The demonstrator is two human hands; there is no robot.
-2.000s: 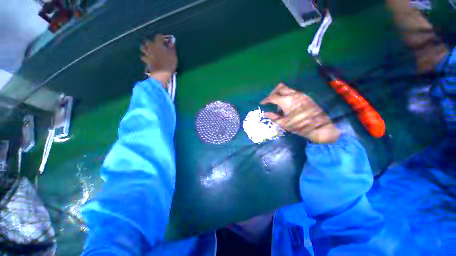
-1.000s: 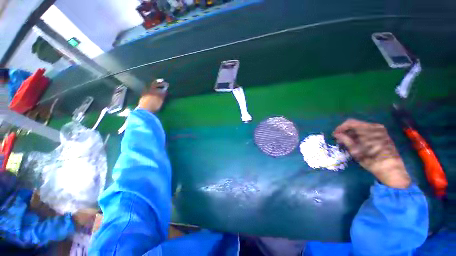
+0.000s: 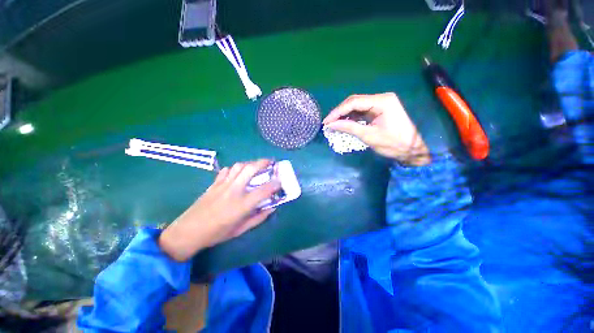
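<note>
My left hand is closed over a white-edged device housing on the dark-green surface; its right end shows past my fingers. White cables trail from its left end. My right hand is at the pile of small white parts, thumb and index fingertips together at the pile's upper left. Whether a part is between them cannot be told. The round dimpled dish with silvery specks lies left of the pile.
Another housing with white cables lies at the top on the belt. More units are cut off at the top right and left edge. An orange-handled tool lies right of my right hand. Another person's arm is at the right edge. Crumpled clear plastic lies lower left.
My left hand has come back from the far belt and now holds a housing near me. My right hand stays at the white pile, fingertips lowered to it. The view has shifted.
</note>
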